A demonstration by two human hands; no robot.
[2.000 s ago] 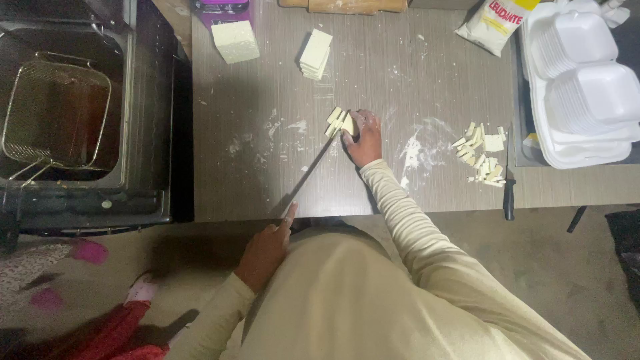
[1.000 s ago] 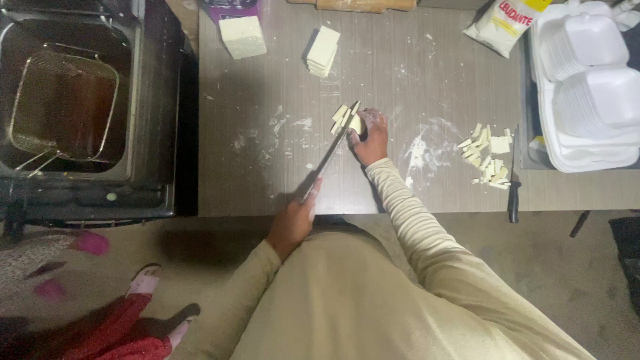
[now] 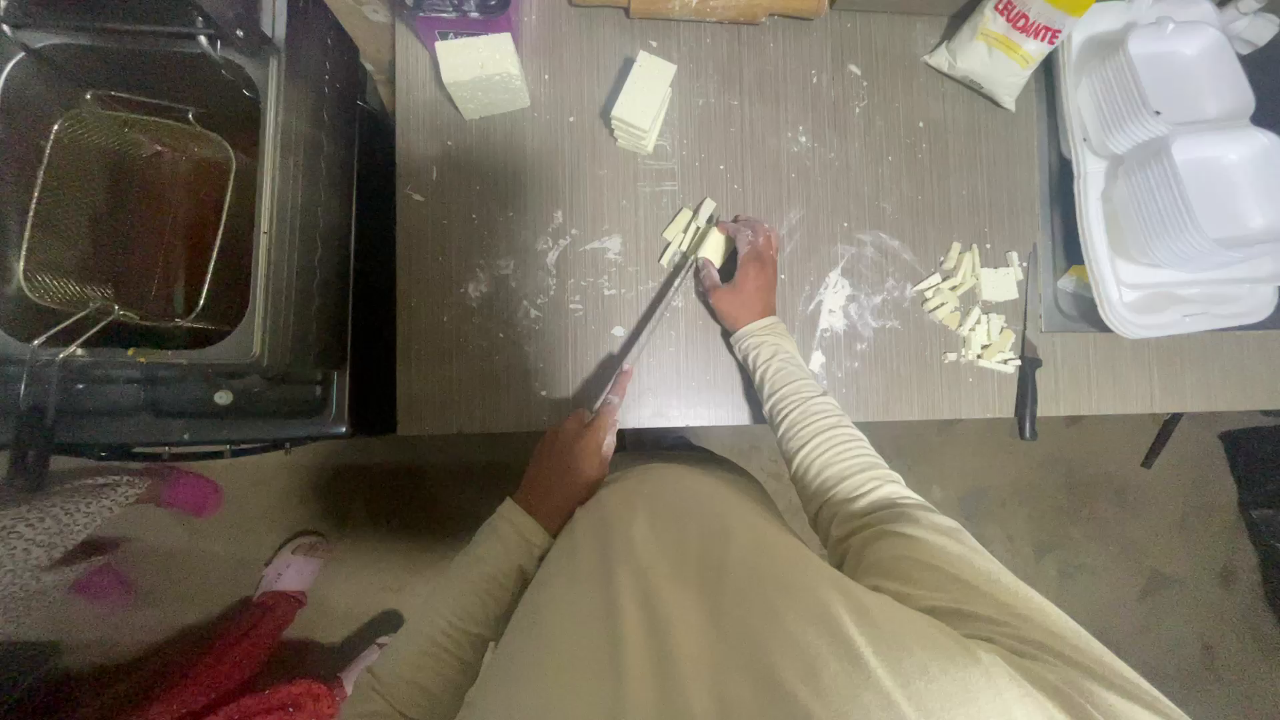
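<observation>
My left hand (image 3: 572, 455) is closed around the handle of a long knife (image 3: 647, 335), whose blade slants up to the right across the counter. The blade's far end lies against a block of white cheese (image 3: 712, 247). My right hand (image 3: 745, 270), dusted white, grips that block between thumb and fingers from the right. Cut cheese strips (image 3: 678, 224) lean together just left of the block. Farther back are a stack of cheese slices (image 3: 643, 95) and a large cheese block (image 3: 482, 75). A pile of cheese sticks (image 3: 970, 300) lies at the right.
A second knife (image 3: 1027, 390) lies near the counter's front right edge, its handle overhanging. White foam containers (image 3: 1110, 290) and a bag of flour (image 3: 1000, 50) stand at the right. A rolling pin (image 3: 700, 10) is at the back. A fryer with a wire basket (image 3: 130, 215) stands left; other people's feet are below it.
The knife blade has shifted at the cheese between the frames. My right hand stays on the block.
</observation>
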